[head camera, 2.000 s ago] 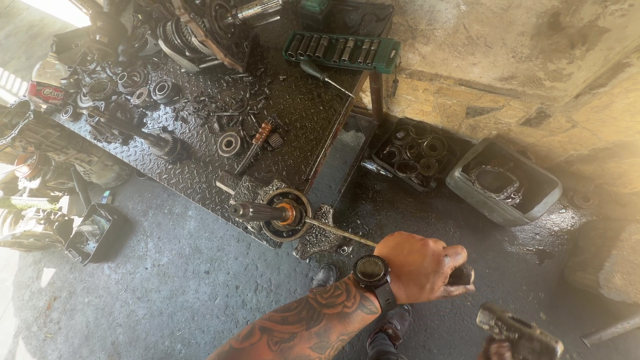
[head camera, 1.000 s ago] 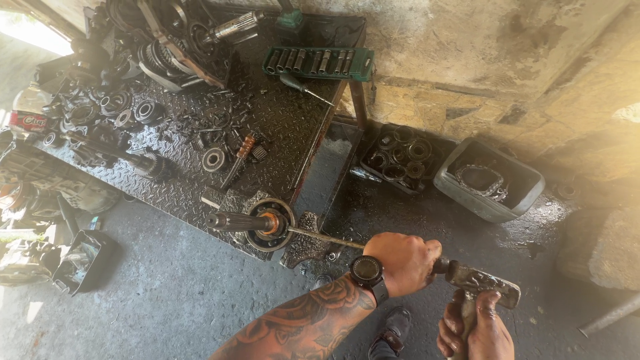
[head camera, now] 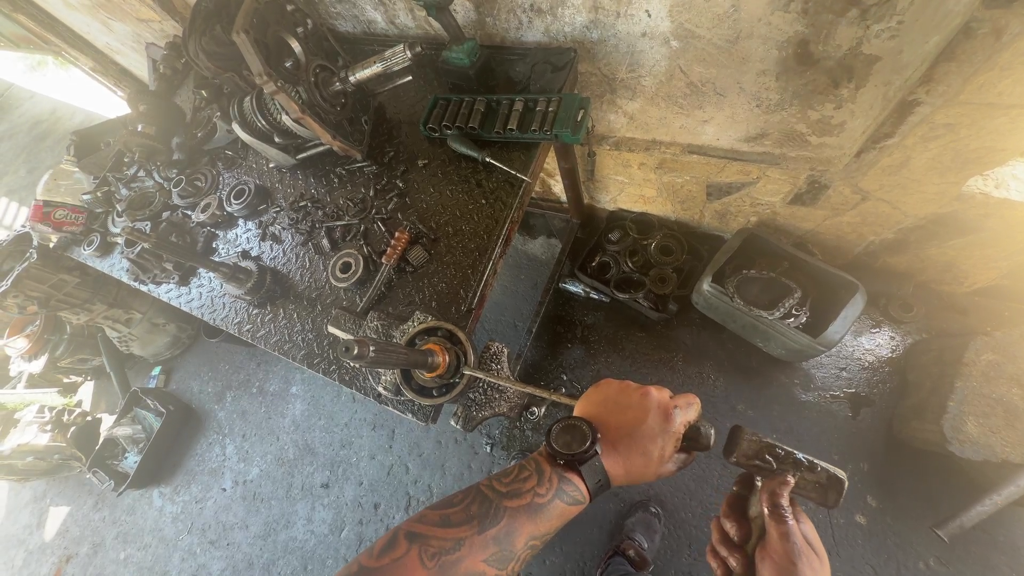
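My left hand (head camera: 644,432), with a watch on its wrist, grips the dark handle of a long screwdriver or pry tool (head camera: 524,388). The tool's tip touches the rim of a ball bearing (head camera: 458,392) around a splined shaft (head camera: 384,354), which points to the left. A bench vise (head camera: 494,384) at the table corner lies around and under the bearing; how it holds the shaft is partly hidden. In my right hand (head camera: 772,528) is a hammer (head camera: 784,466), its greasy head a little to the right of the tool's handle end, not touching it.
The greasy metal table (head camera: 320,204) bears an open gearbox (head camera: 280,88), loose bearings, a gear shaft (head camera: 192,260), a green socket tray (head camera: 506,118) and a screwdriver (head camera: 484,156). On the floor stand a tray of bearing rings (head camera: 636,260), a grey tub (head camera: 780,296) and a black bin (head camera: 140,440).
The hammer, blurred near the lower right two seconds ago, was against the tool's handle end one second ago and now stands apart from it. My left hand has kept its grip.
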